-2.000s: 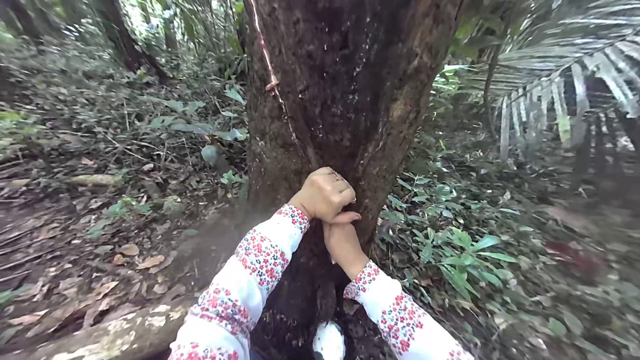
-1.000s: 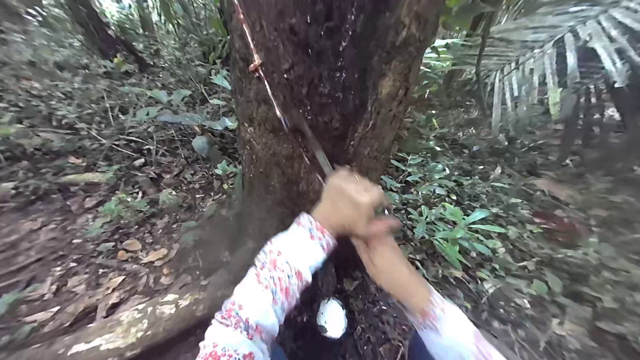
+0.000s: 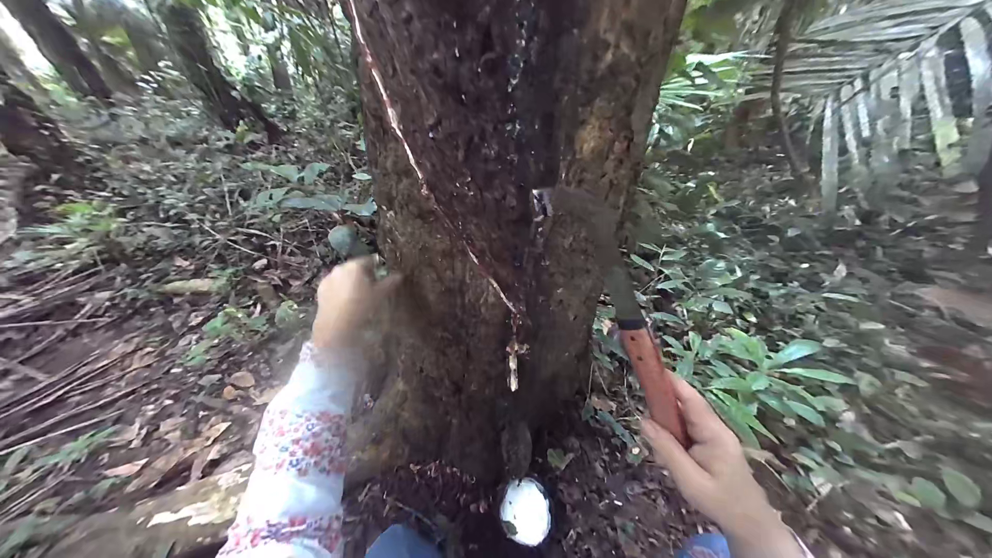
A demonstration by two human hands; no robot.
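My right hand (image 3: 701, 457) holds the reddish wooden handle (image 3: 653, 380) of a tapping knife, its metal blade (image 3: 616, 271) pointing up and left beside the rubber tree trunk (image 3: 457, 310). Blurred, my left hand (image 3: 349, 302) is at the trunk's left side; whether it holds anything does not show. A thin diagonal cut (image 3: 399, 132) with whitish and reddish streaks slopes down to the right across the bark. At its lower end hangs a small pale drip or spout (image 3: 513, 364). Below, at the trunk's foot, sits a cup of white latex (image 3: 525, 513).
A thick root or log (image 3: 186, 504) lies at lower left among dry leaves. Leafy plants (image 3: 763, 372) grow right of the trunk, and a large palm frond (image 3: 876, 70) hangs at upper right. My knees in blue cloth show at the bottom edge.
My hands, together at the lower trunk before, are now apart: the left has moved left, the right holds the knife to the right. The cut's lower end, covered earlier, now shows.
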